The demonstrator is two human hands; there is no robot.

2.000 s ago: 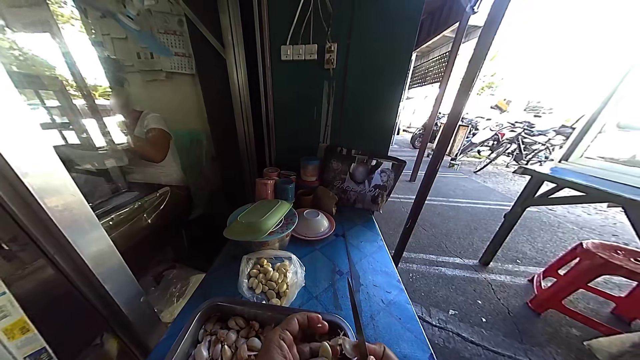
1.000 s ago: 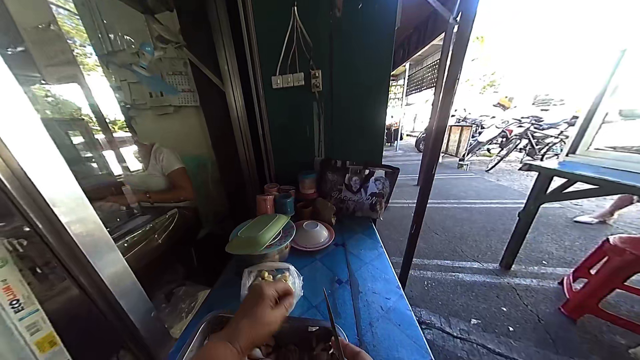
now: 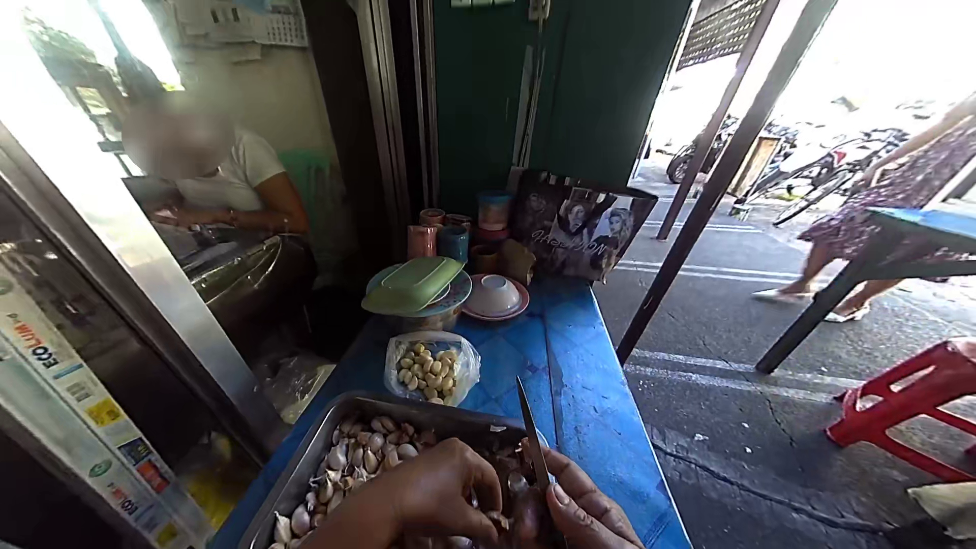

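My right hand (image 3: 585, 499) is closed around a narrow knife (image 3: 531, 431), its blade pointing up and away over the tray's right side. My left hand (image 3: 446, 492) reaches into a metal tray (image 3: 335, 415), fingers curled down among garlic cloves; whether it pinches one is hidden. Unpeeled garlic cloves (image 3: 366, 450) fill the tray's left part, with darker skins near my hands. Just beyond the tray, peeled cloves (image 3: 428, 372) lie in a clear plastic bag (image 3: 467, 370) that stands open on the blue table (image 3: 572, 381).
A green plastic container (image 3: 415, 286) rests on a bowl beside a lidded white dish (image 3: 494, 296). Cups (image 3: 422, 241) and a printed bag (image 3: 583, 225) stand at the table's back. A person (image 3: 252, 175) sits behind glass at left; another walks at right, near a red stool (image 3: 907, 396).
My left hand has moved from over the bag of peeled cloves back down to the tray. A walking person now shows more fully at right.
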